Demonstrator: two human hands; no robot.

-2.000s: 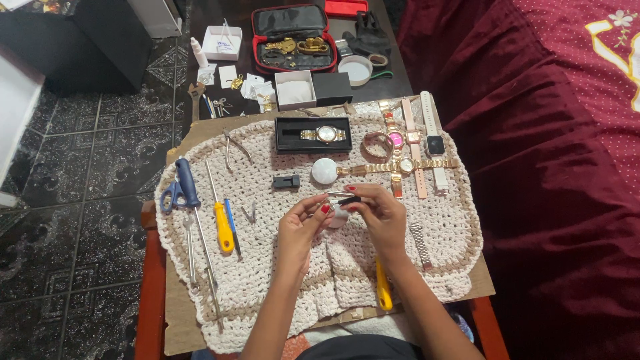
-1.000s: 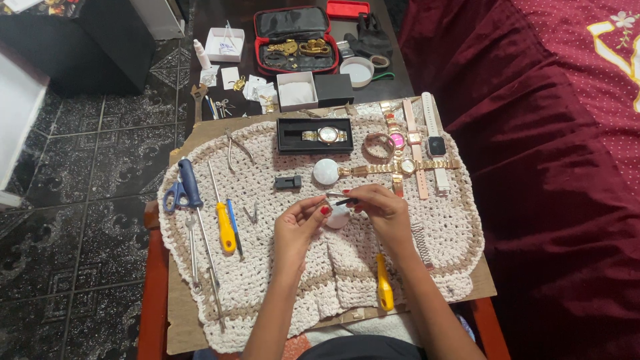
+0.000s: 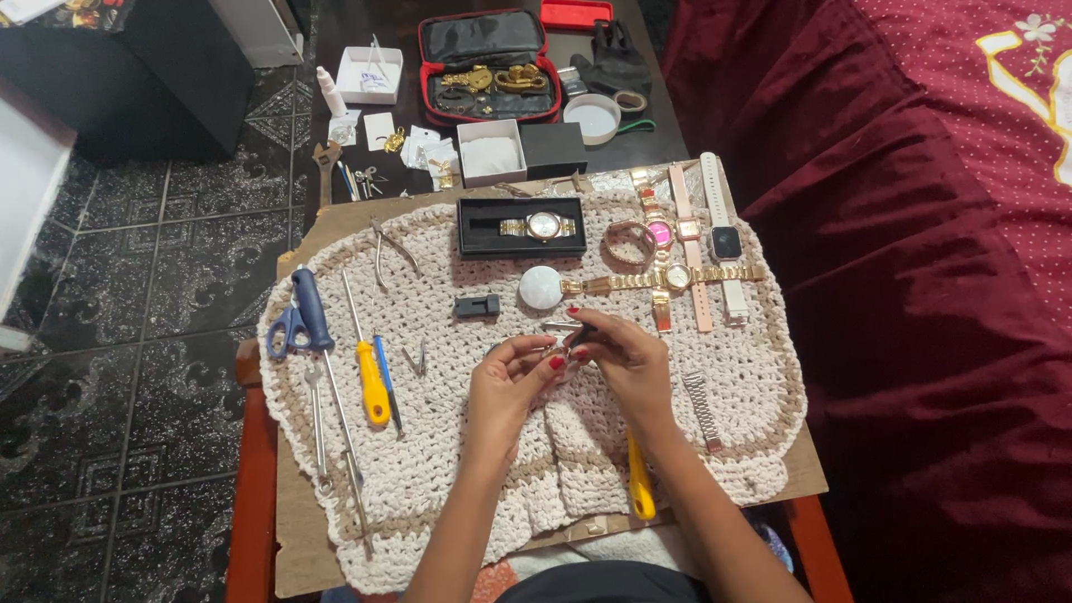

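My left hand (image 3: 511, 389) pinches a small metallic piece, mostly hidden by the fingers, above the crocheted mat (image 3: 444, 469). My right hand (image 3: 624, 368) meets it, holding slim metal tweezers or a similar tool (image 3: 563, 325) and something small and dark. Just beyond the fingertips lie a round white disc (image 3: 540, 288) and a small black plastic block (image 3: 476, 306). A metal watch band (image 3: 702, 410) rests right of my right hand. Beneath the right wrist shows a yellow handle (image 3: 641, 481). Farther off, a two-tone watch (image 3: 543, 226) sits in an open black box (image 3: 521, 249).
Several watches surround a rose-gold watch (image 3: 660, 234) at the mat's right. Blue scissors (image 3: 289, 331), a yellow-handled screwdriver (image 3: 373, 389), a wrench (image 3: 316, 427) and pliers (image 3: 385, 251) lie left. Behind are an adjustable wrench (image 3: 326, 172), a white box (image 3: 491, 153) and a red-edged case (image 3: 490, 71).
Both hands stay together over the mat; the fingers have shifted slightly, and the white thing visible beneath them earlier is now mostly covered.
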